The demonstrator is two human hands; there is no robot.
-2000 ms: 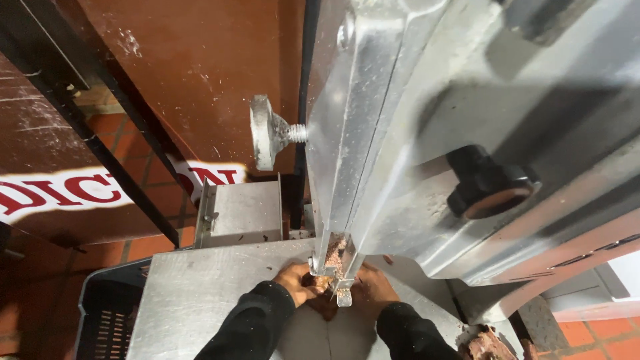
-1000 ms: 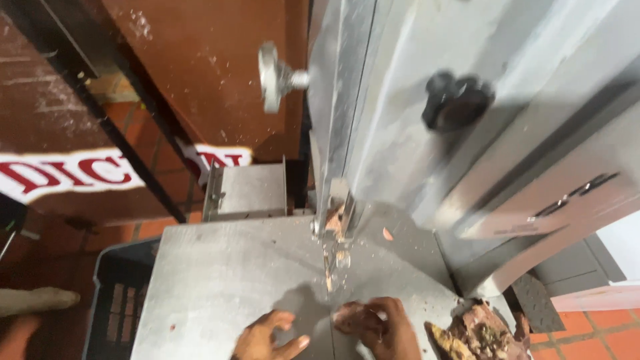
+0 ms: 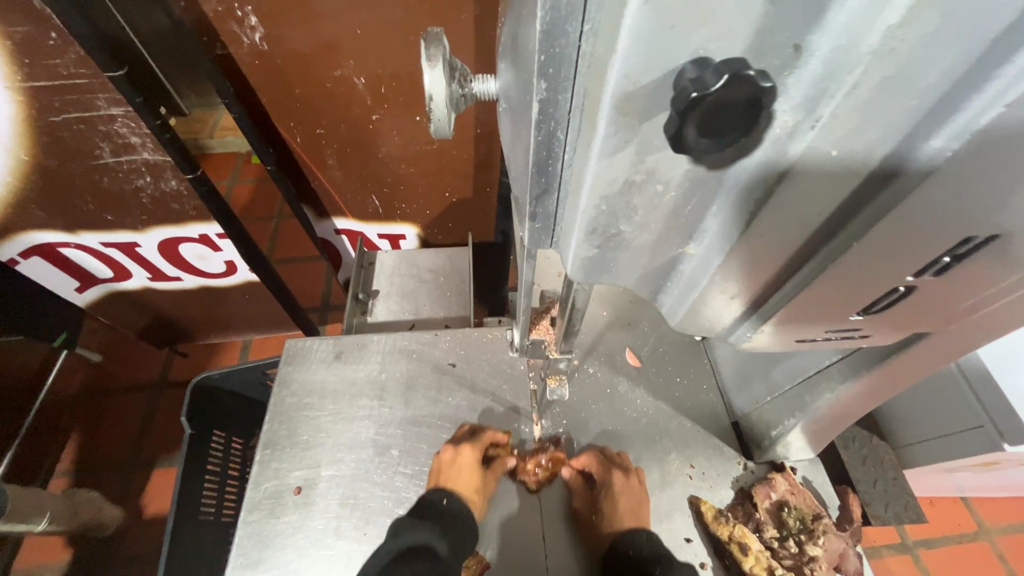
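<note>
A small piece of meat lies on the steel table of a band saw, just in front of the blade guide, which is caked with meat scraps. My left hand grips the piece from its left side, thumb and fingers closed on it. From the right, my right hand pinches its other edge. Part of another piece of meat shows beside my left sleeve. A pile of meat pieces rests on the table's right part.
The saw's tall metal housing with a black knob rises above the hands. A steel tray sits behind the table. A black slotted crate stands at the left. A small scrap lies right of the blade.
Both hands were close to the blade guide two seconds ago, then apart near the front of the table. Now they are together on one piece, and my left hand, open before, has closed on it.
</note>
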